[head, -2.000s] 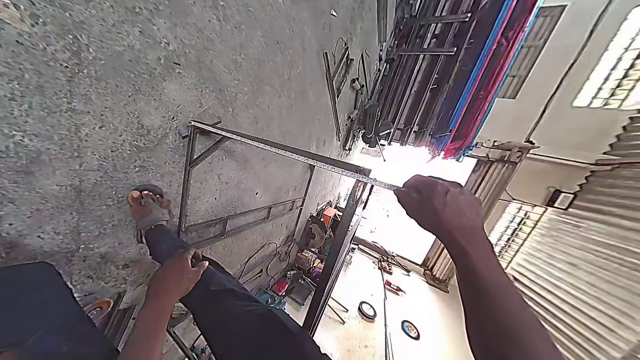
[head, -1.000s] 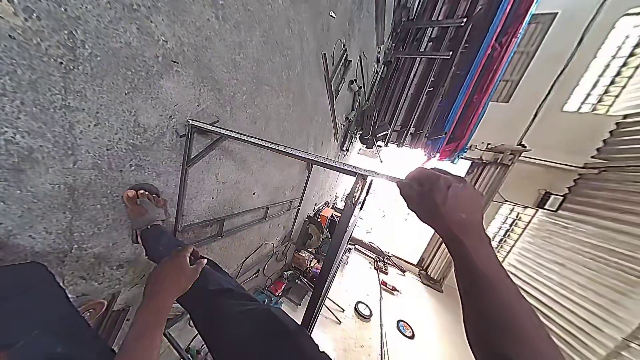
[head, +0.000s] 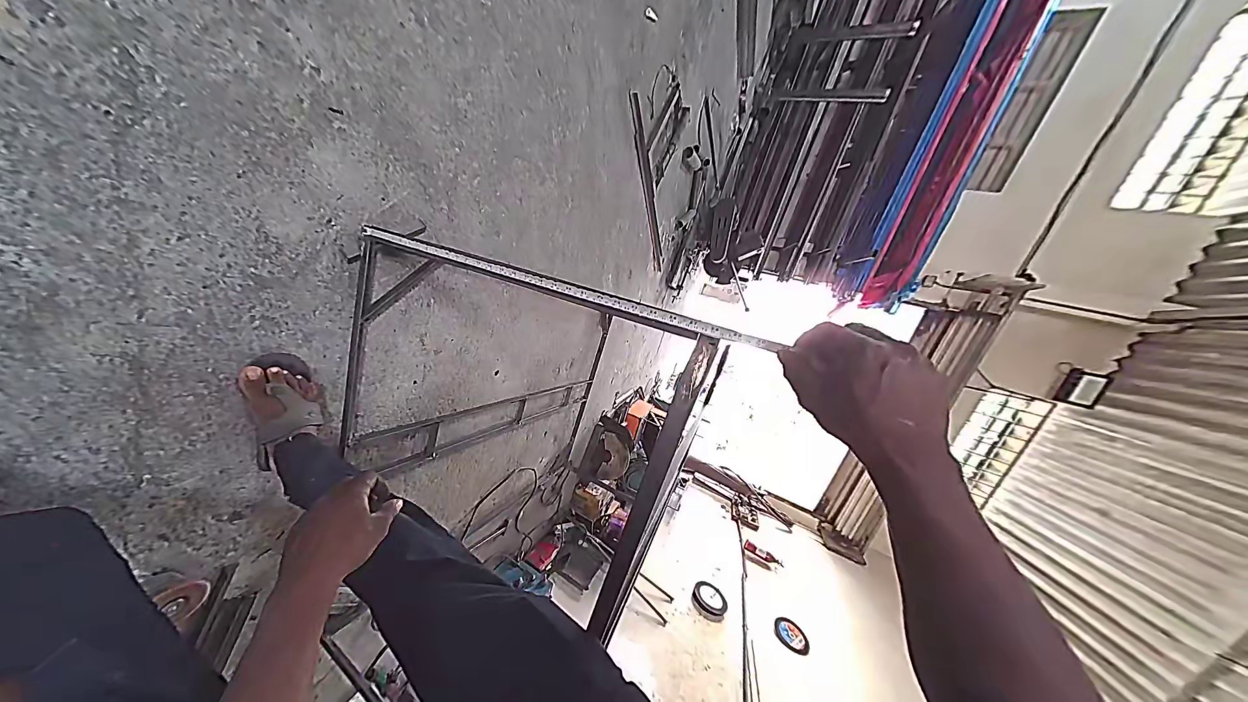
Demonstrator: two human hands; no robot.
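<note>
My right hand (head: 868,390) is closed around the end of a graduated measuring tape blade (head: 585,295); whether a case sits inside the fist is hidden. The blade runs straight along the upper bar of a rectangular metal tube frame (head: 359,341), to its far corner with a short diagonal brace. A thicker dark metal bar (head: 648,507) meets that upper bar near my right hand. My left hand (head: 341,522) rests at my lower leg in dark trousers, its fingers curled and thumb close to them; whether it pinches anything cannot be told. My sandalled foot (head: 283,400) stands beside the frame.
Long metal sections (head: 829,146) and blue and red sheeting (head: 946,146) are stacked at the top. Loose metal pieces (head: 648,180) lie on the concrete floor. Tools and boxes (head: 595,497) crowd beyond the frame. Two small wheels (head: 710,599) appear near the bottom.
</note>
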